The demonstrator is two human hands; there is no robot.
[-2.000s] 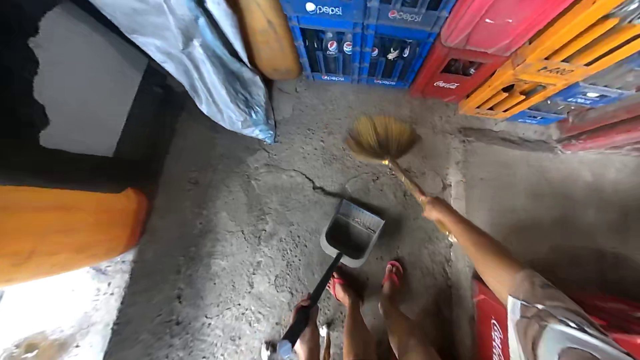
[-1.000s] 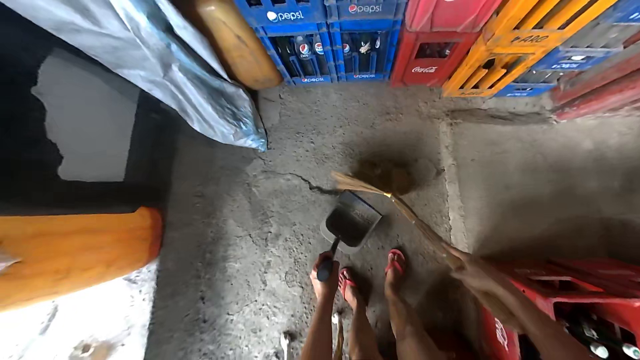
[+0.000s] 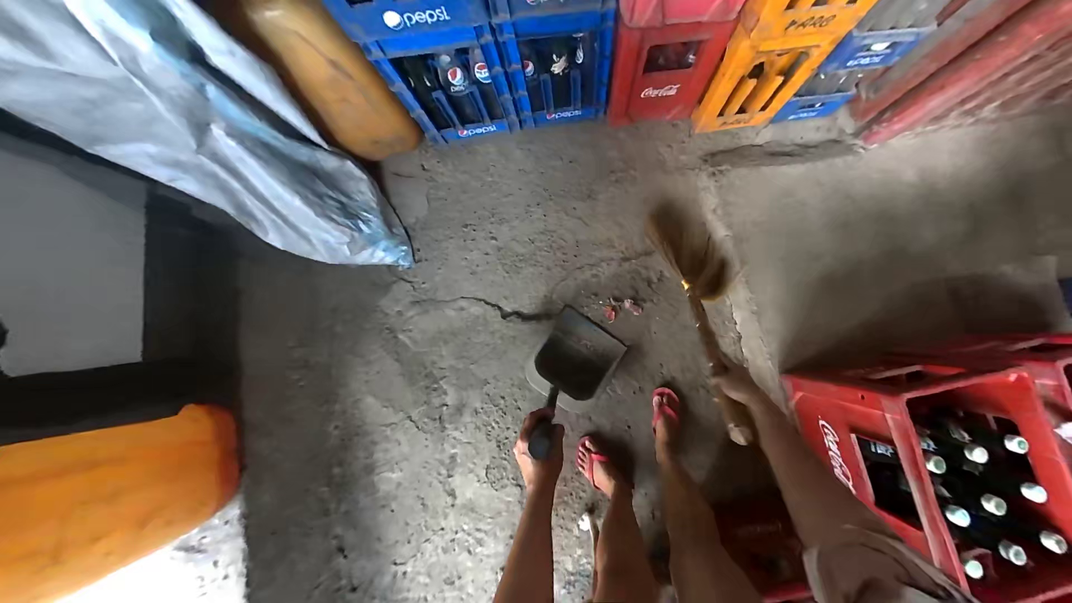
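My left hand point(image 3: 538, 448) is closed around the handle of a dark dustpan point(image 3: 580, 356), whose pan rests on the concrete floor in front of my feet. My right hand point(image 3: 735, 385) grips the wooden handle of a soft-bristled broom point(image 3: 688, 251). The broom's bristles are blurred and fan out over the floor, ahead and to the right of the dustpan. Small reddish scraps point(image 3: 621, 309) lie on the floor between the dustpan's front edge and the broom.
Blue Pepsi crates point(image 3: 553, 79), a red Coca-Cola crate point(image 3: 670, 75) and yellow crates point(image 3: 754, 84) stand ahead. A red crate of bottles point(image 3: 900, 435) is at the lower right. A silver sheet point(image 3: 276, 184) and an orange cylindrical object point(image 3: 117, 494) are at left. The floor has a crack.
The broom has swung from beside the dustpan out to the right, and its bristles now point ahead. Reddish scraps now show in front of the dustpan, which my left hand still holds.
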